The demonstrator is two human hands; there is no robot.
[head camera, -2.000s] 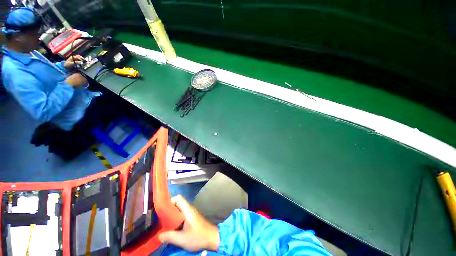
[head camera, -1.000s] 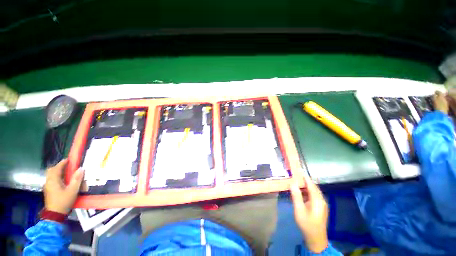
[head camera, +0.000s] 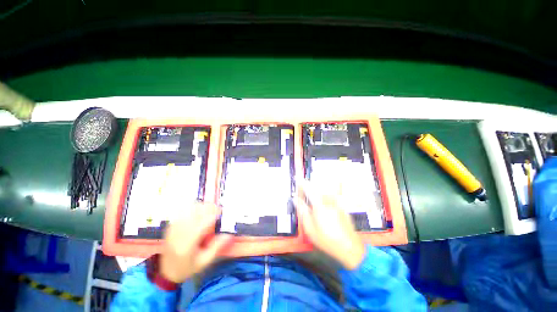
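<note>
A red-orange foam tray lies flat on the green bench in front of me. It holds three open tablet units, the left one, the middle one and the right one, each with a white panel, black patches and a board area at the upper end. My left hand is over the lower edge between the left and middle units. My right hand is over the lower part of the right unit. Both hands are blurred; no held object can be made out, and finger contact is unclear.
A round dish of grey specks and black strips lie left of the tray. A yellow screwdriver with a black cord lies to the right. Beyond it are a white tray and a neighbour's blue sleeve. A white rail runs behind.
The tray, carried in the earliest frame and gripped at both ends a second ago, now lies squarely on the bench. Both hands have left its outer corners and moved inward over the units.
</note>
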